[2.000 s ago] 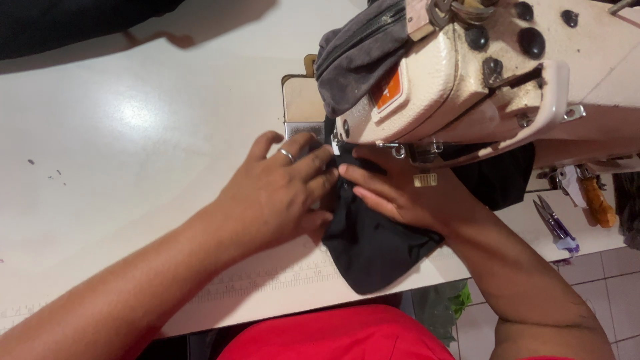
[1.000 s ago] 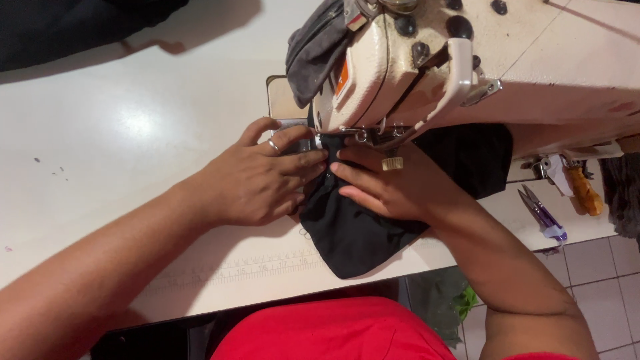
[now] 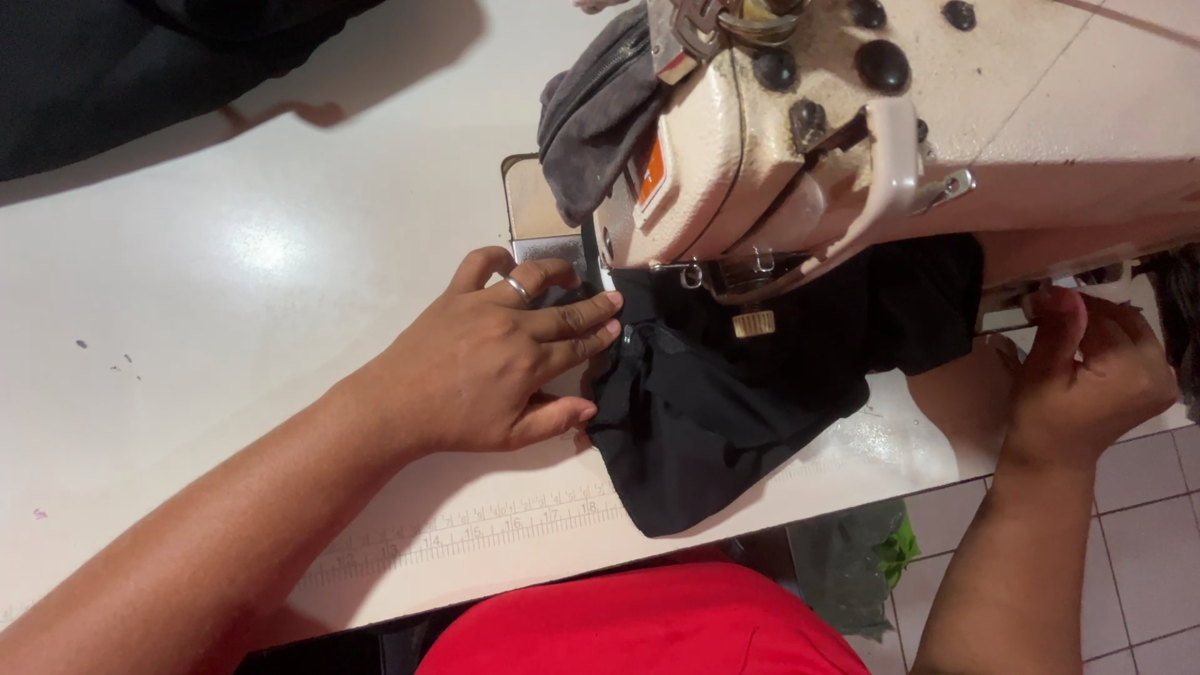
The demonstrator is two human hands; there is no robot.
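Black fabric (image 3: pixel 722 403) lies on the white sewing table under the head of an industrial sewing machine (image 3: pixel 787 178). My left hand (image 3: pixel 525 347), with a ring on one finger, rests flat at the fabric's left edge, fingertips on the cloth beside the needle area. The needle itself is hidden by the machine head. At the right end of the table, past the cloth, is my right hand (image 3: pixel 1092 366), its thumb and fingers bent together near the machine's base. Whether something is between those fingers cannot be told.
A dark cloth (image 3: pixel 150 75) lies at the table's back left. A grey zippered pouch (image 3: pixel 600 112) hangs on the machine head. Printed ruler marks (image 3: pixel 469 534) run along the table's front edge (image 3: pixel 553 605). Dark material (image 3: pixel 1177 319) is at the far right, above a tiled floor (image 3: pixel 1148 534).
My right hand has left the black fabric and moved right to the end of the table. My left hand remains at the fabric. The scissors seen at the right earlier are out of sight.
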